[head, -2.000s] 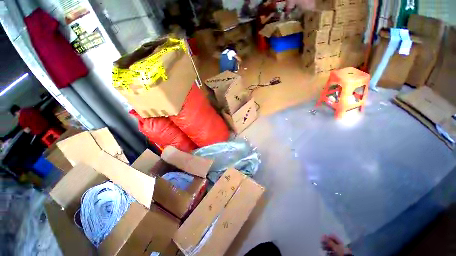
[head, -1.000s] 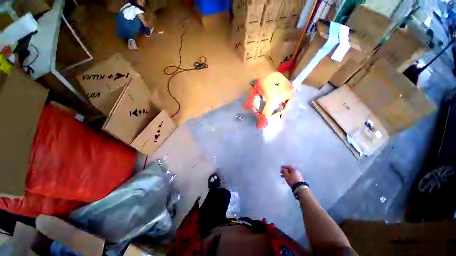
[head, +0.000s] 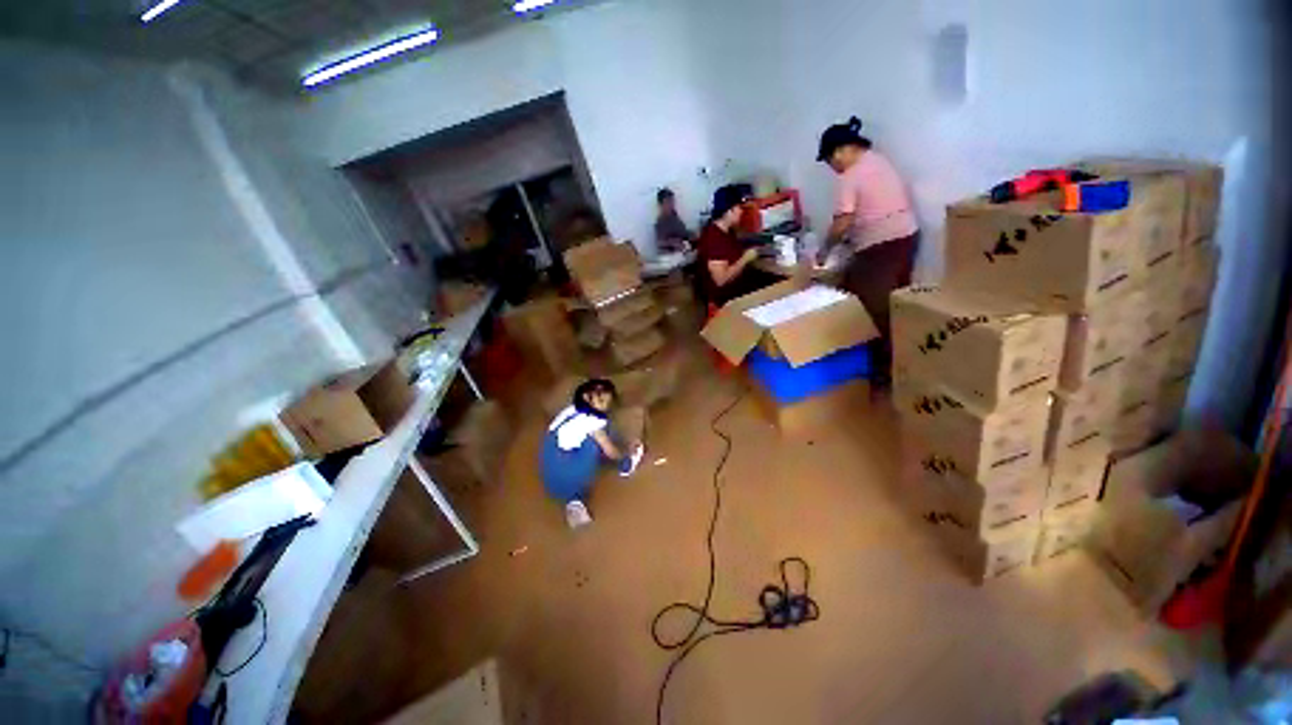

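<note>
No hand of mine is in view. Nearest in front of me, a thin black cord (head: 713, 609) lies on the brown floor, loosely looped, with a small tangle at its right. An open brown carton (head: 808, 323) with white contents sits on a blue crate (head: 811, 374) farther back. A small person (head: 577, 442) in blue and white crouches on the floor at centre left.
A long white bench (head: 371, 499) runs along the left, holding a carton and yellow rolls. Stacked cartons (head: 988, 425) stand at the right, with a red and blue item on top. Several people are at the back near a table.
The view has lifted and moved further into the room. My arm, the orange stool and the red sacks have left the picture. The people, bench and carton stack now show fully.
</note>
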